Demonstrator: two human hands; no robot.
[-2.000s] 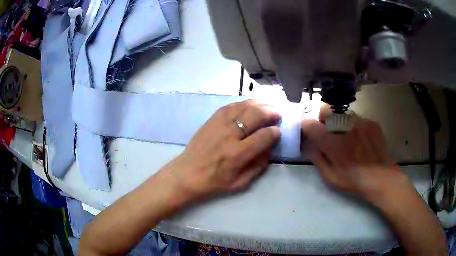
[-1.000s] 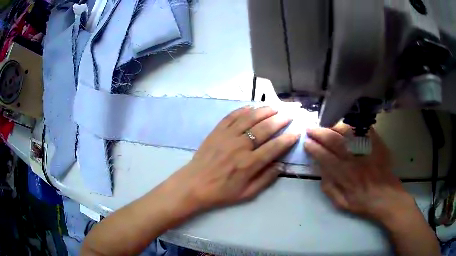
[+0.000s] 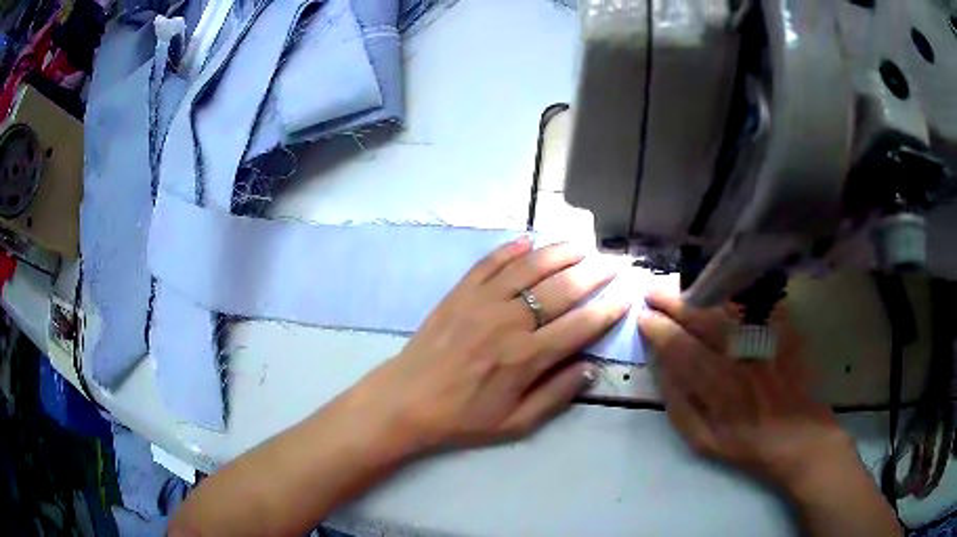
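A light blue cloth strip [image 3: 325, 271] lies flat across the table, its right end under the sewing machine head [image 3: 672, 115] in bright light. My left hand [image 3: 504, 341], with a ring, lies spread on the strip near that end, pressing it down. My right hand [image 3: 735, 383] is bare, at the strip's right end beside the needle area, its fingertips at the cloth edge. It is partly behind the machine's white knob. The needle and presser foot are hidden by the head and the glare.
A pile of frayed blue strips [image 3: 220, 115] lies at the left and back. A cream machine part with a round wheel [image 3: 23, 173] stands far left. Dark cords or thin tools [image 3: 905, 357] lie at the right. Blue cloth [image 3: 136, 472] hangs below the table edge at lower left.
The view has shifted, so the machine head appears further right. Both hands stay on the strip's right end; my right fingertips now show closer to my left fingers than two seconds ago.
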